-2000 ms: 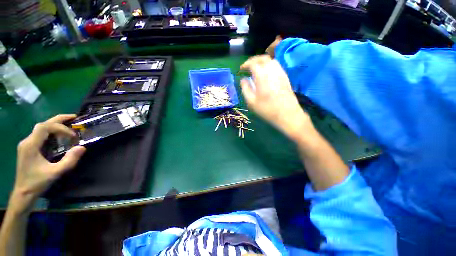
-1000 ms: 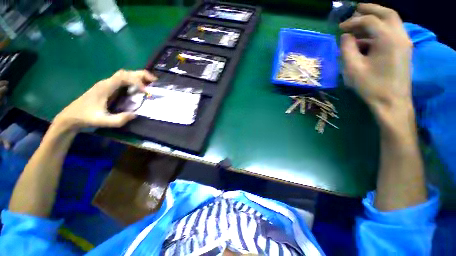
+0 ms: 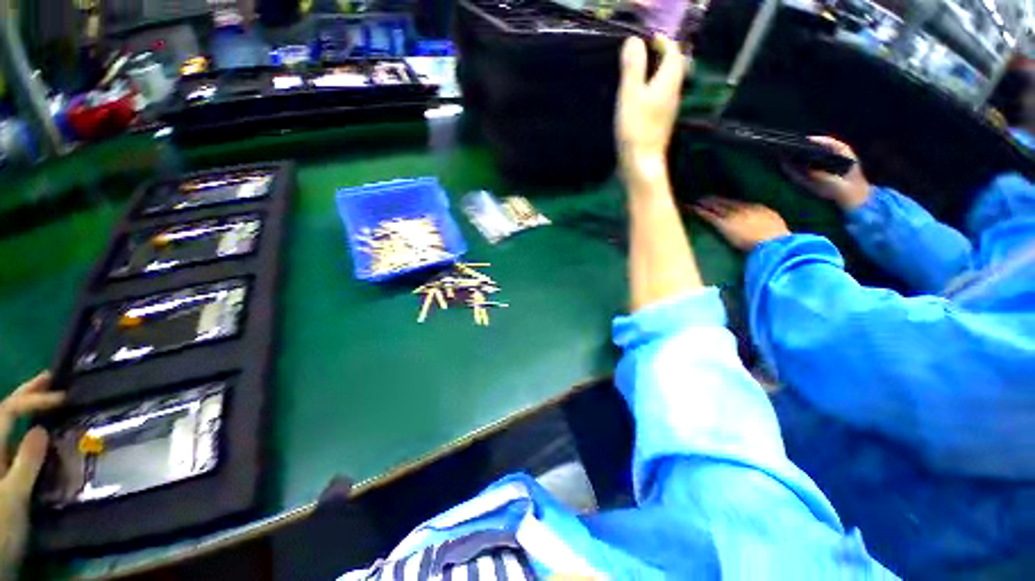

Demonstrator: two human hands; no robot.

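Observation:
A long black phone tray (image 3: 263,340) lies at the left with a phone in each recess. The nearest phone (image 3: 142,448) has an orange tab at its left end. My left hand (image 3: 25,437), cut off by the left picture edge, is at the tray's near left rim, thumb and finger apart. My right hand (image 3: 649,108) is raised at the right side of the tall stacked black trays (image 3: 533,102); whether it holds something is unclear. A blue bin (image 3: 358,207) holds pale strips, and a loose pile of strips (image 3: 460,291) lies just below it.
A clear bag with strips (image 3: 499,216) lies right of the bin. Another worker's hands (image 3: 738,218) and blue sleeves are at the right, one hand at a black tray (image 3: 783,145). More black trays (image 3: 306,100) stand at the far side. A pinkish thing (image 3: 664,16) is above the stack.
The phone my left hand was holding now lies in the nearest recess, and that hand is at the tray's edge. My right hand has moved up to the stacked trays. The view has shifted.

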